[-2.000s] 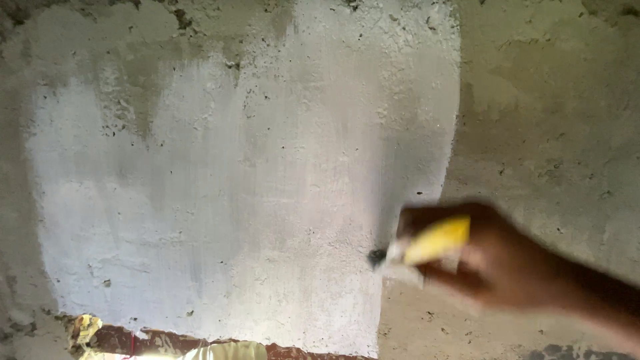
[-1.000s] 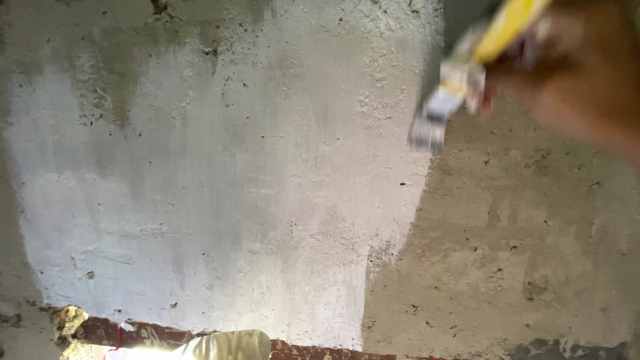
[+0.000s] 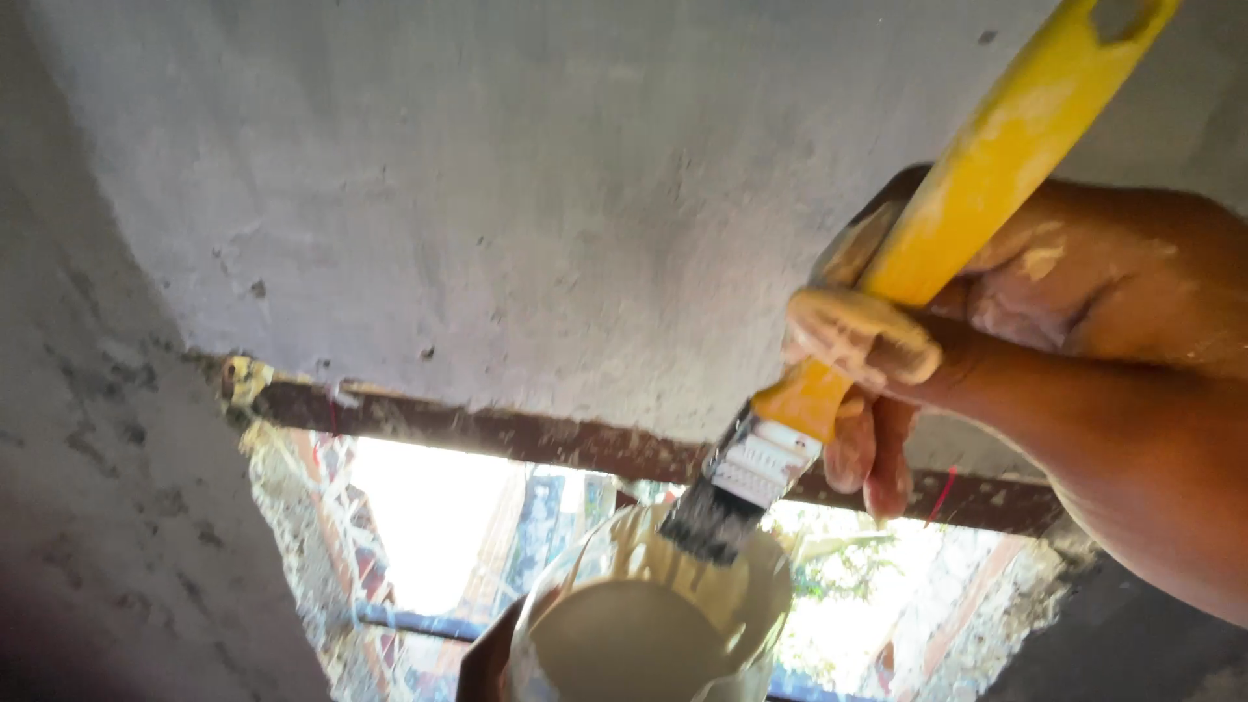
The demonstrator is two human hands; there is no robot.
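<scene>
A paintbrush with a yellow handle [image 3: 985, 185] is in my right hand [image 3: 1033, 302], gripped between thumb and fingers that are smeared with paint. Its dark bristles point down over the mouth of a clear plastic container [image 3: 775, 604], in front of the inner wall. Pale paint [image 3: 629, 634] fills the container's lower part and streaks its sides. My left hand [image 3: 487, 653], mostly hidden, holds the container from the left side. Behind them is a wall [image 3: 439, 214] with a whitish painted area.
A reddish-brown beam [image 3: 546, 439] runs along the wall's lower edge, above a bright opening [image 3: 429, 517] with rough broken sides. Bare grey plaster [image 3: 88, 322] lies to the left. A bluish bar [image 3: 419, 621] crosses the opening.
My right hand has brought the brush down from the wall to the container. The container and my left hand have come into sight. The view has tilted down toward the opening.
</scene>
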